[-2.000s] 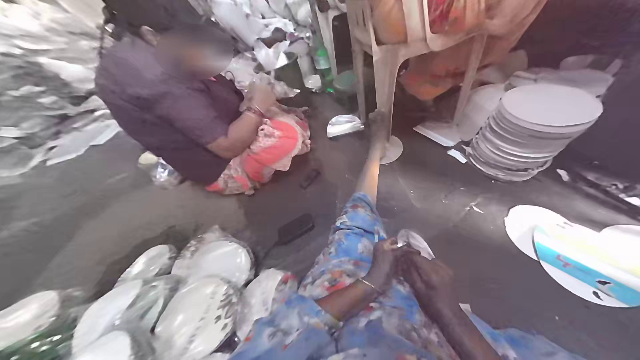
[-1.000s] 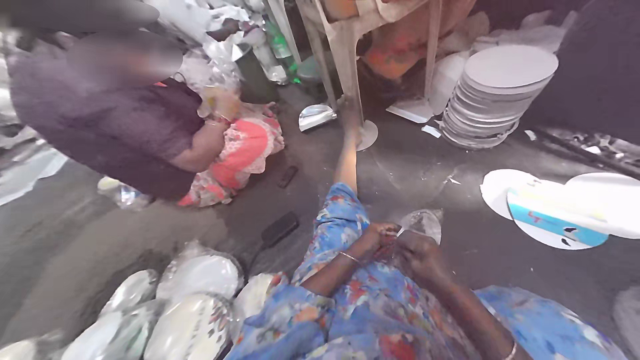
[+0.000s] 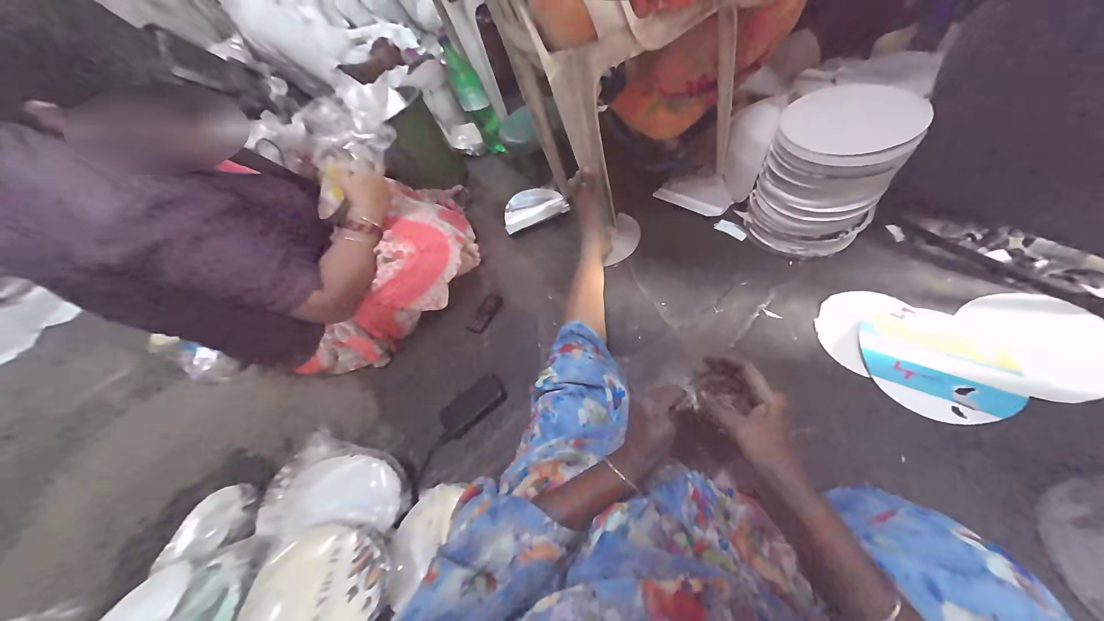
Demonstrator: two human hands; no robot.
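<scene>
Above my lap in blue flowered cloth, my left hand [image 3: 655, 423] and my right hand [image 3: 759, 423] are close together. Between them is a small brown, stringy or clear bundle [image 3: 723, 388], blurred, so I cannot tell what it is. The right fingers curl around its right side; the left fingertips meet its left edge. To the lower left lie plastic-wrapped packs of round white plates [image 3: 341, 492]. At the right, flat white discs [image 3: 1035, 345] overlap a white and blue printed disc [image 3: 940, 379] on the floor.
A person [image 3: 172, 241] sits at the left. A plastic chair [image 3: 586, 95] stands ahead, with a stack of round discs [image 3: 828, 172] to its right. A phone [image 3: 486, 313], a dark flat object [image 3: 473, 405] and a folded silvery plate [image 3: 535, 210] lie on the floor.
A clear, shiny piece showed by my hands one second ago; now a brown, blurred bundle shows there. My hands remain close together. The seated person's hand is now raised holding something yellowish.
</scene>
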